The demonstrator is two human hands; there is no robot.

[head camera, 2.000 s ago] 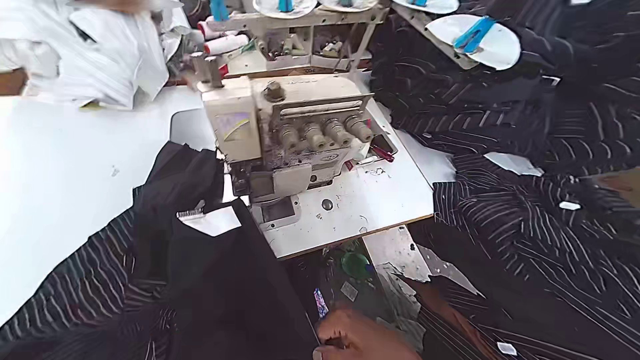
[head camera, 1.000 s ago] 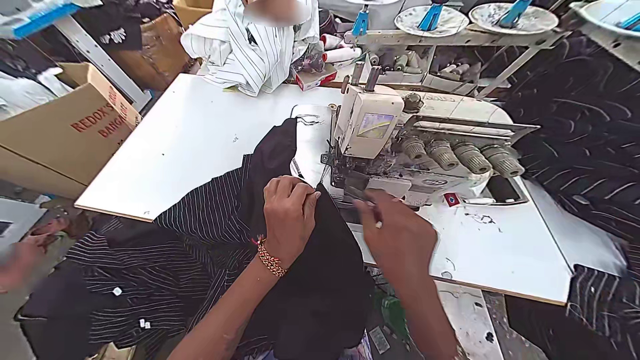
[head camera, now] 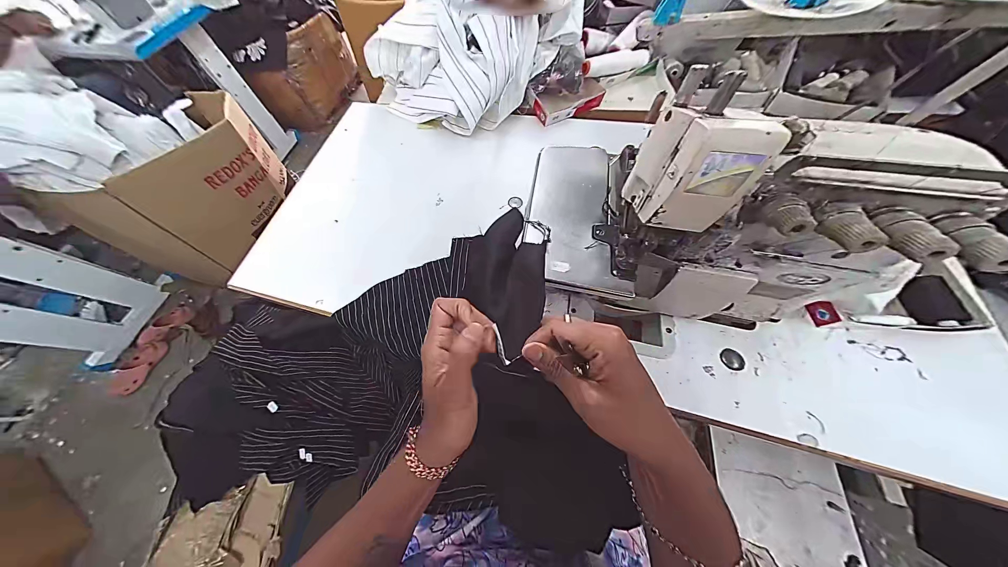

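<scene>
Black cloth with white pinstripes point(head camera: 402, 303) runs over the front edge of the white sewing table, joined by plain black cloth point(head camera: 512, 276). My left hand point(head camera: 453, 374), a beaded bracelet at its wrist, pinches the cloth at a short pale edge. Close by on the right, my right hand point(head camera: 594, 374) has thumb and finger at the same edge, with a small dark metal tool point(head camera: 576, 361) tucked in its curled fingers; its kind cannot be told. Both hands are in front of the overlock sewing machine point(head camera: 701, 173) and its metal plate point(head camera: 575, 213).
White striped cloth point(head camera: 465, 63) lies at the table's back beside a red and white box point(head camera: 567, 101) and thread cones point(head camera: 618, 63). A cardboard box point(head camera: 181, 189) of white cloth stands at the left. More pinstriped cloth point(head camera: 307, 394) hangs below the table's point(head camera: 378, 181) left front.
My right hand has moved away from the machine's needle area and down to the cloth. My left hand is at the pale edge now. The view has swung left since the oldest frame.
</scene>
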